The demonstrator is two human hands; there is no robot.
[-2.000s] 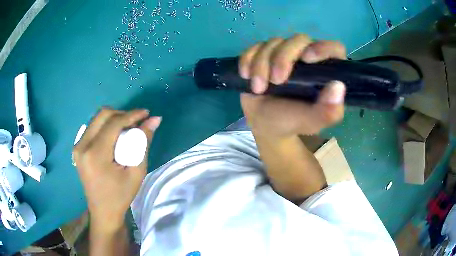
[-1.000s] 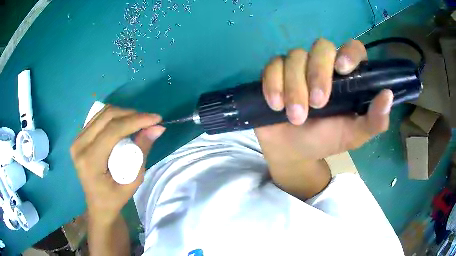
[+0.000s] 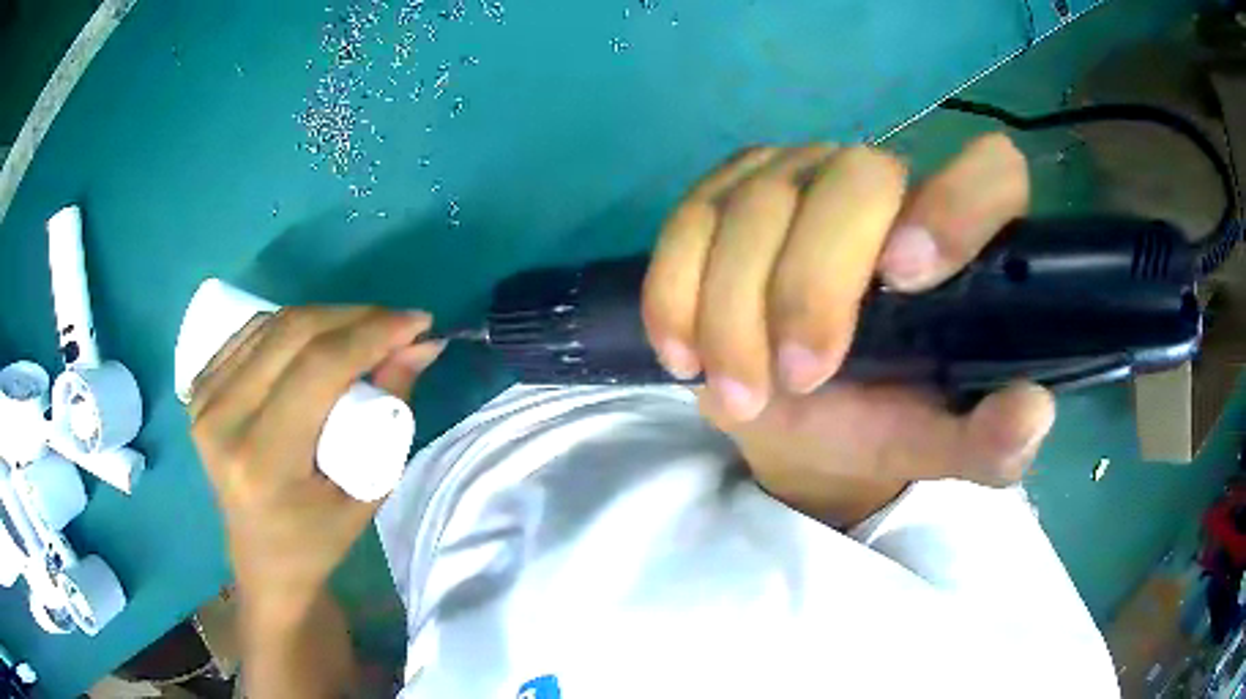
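Observation:
My left hand [image 3: 294, 423] is closed around a white handheld unit [image 3: 366, 443]. Its rounded end shows below my fingers and a wider part sticks out beyond the back of the hand. My right hand [image 3: 834, 314] grips the black electric screwdriver [image 3: 574, 324], held level with its nose to the left. The thin screwdriver bit [image 3: 462, 335] reaches my left thumb and fingertips. Whether a screw sits at its tip is hidden by the fingers.
Tiny loose screws [image 3: 335, 116] are scattered on the green bench. Stacked white units [image 3: 96, 407] lie at the left edge. A black power cord [image 3: 1093, 112] curves at the right. A cardboard box [image 3: 1166, 414] is partly hidden behind the screwdriver.
The screwdriver came down and left, and its bit now meets my left fingertips. The white unit has turned in my left hand, showing more of its wider part.

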